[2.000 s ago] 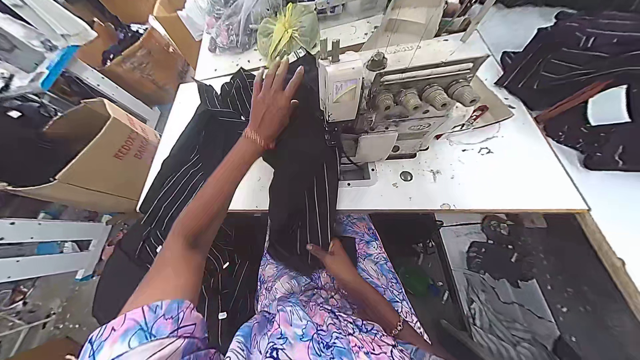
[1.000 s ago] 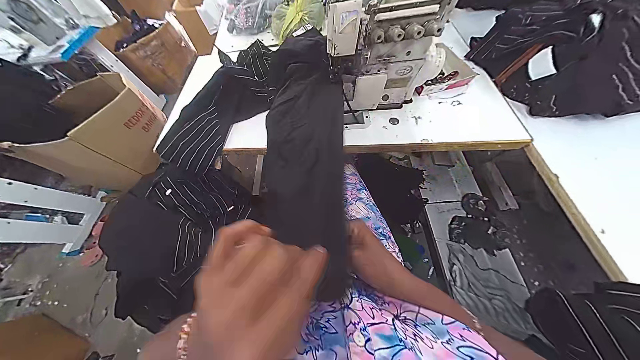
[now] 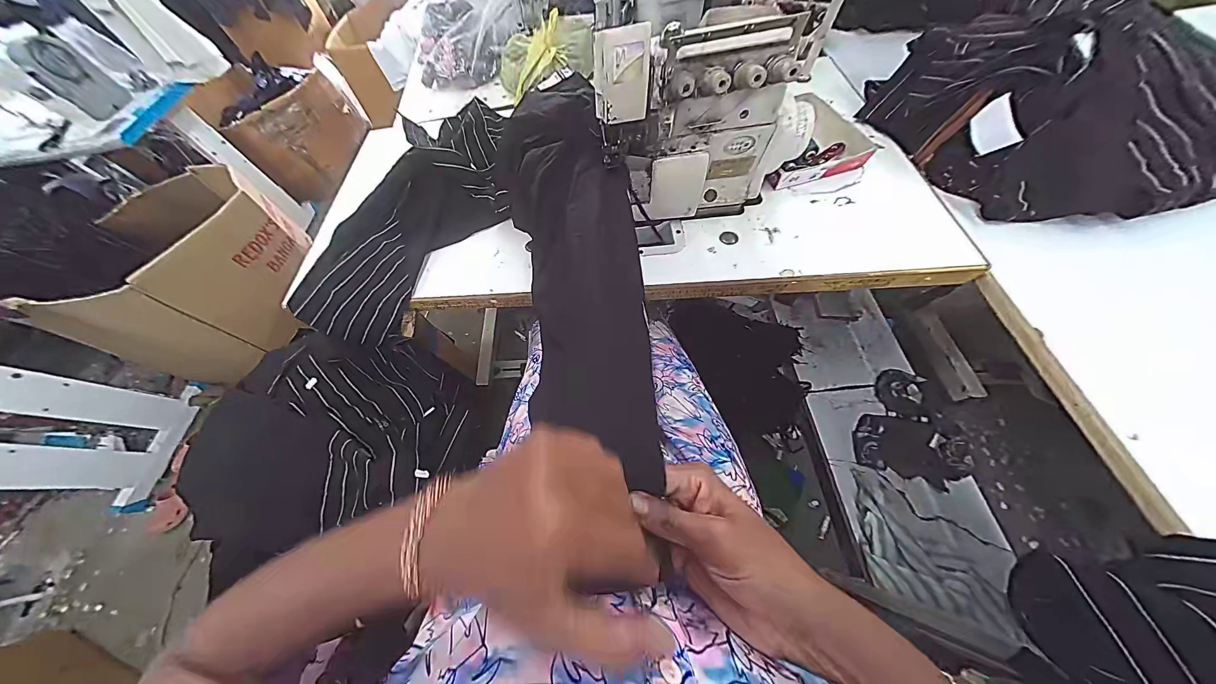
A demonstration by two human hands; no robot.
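Note:
A black pinstriped garment (image 3: 594, 285) runs from beside the overlock sewing machine (image 3: 712, 142) over the table's front edge to my lap, its plain dark side up. My right hand (image 3: 708, 537) pinches its near end between thumb and fingers. My left hand (image 3: 551, 527), partly blurred, lies over the same end from the left; its fingertips and what they hold are hidden. A striped part of the cloth (image 3: 380, 247) spreads left over the table corner.
Dark striped cloth (image 3: 332, 427) is heaped left of my lap, near a cardboard box (image 3: 209, 275). The white sewing table (image 3: 807, 247) bears a small box (image 3: 826, 161) by the machine. More striped garments (image 3: 1064, 114) lie on the right-hand table (image 3: 1092, 313).
My left hand has moved from the cloth beside the machine to the near end at my lap. The garment's near part is now stretched out toward me.

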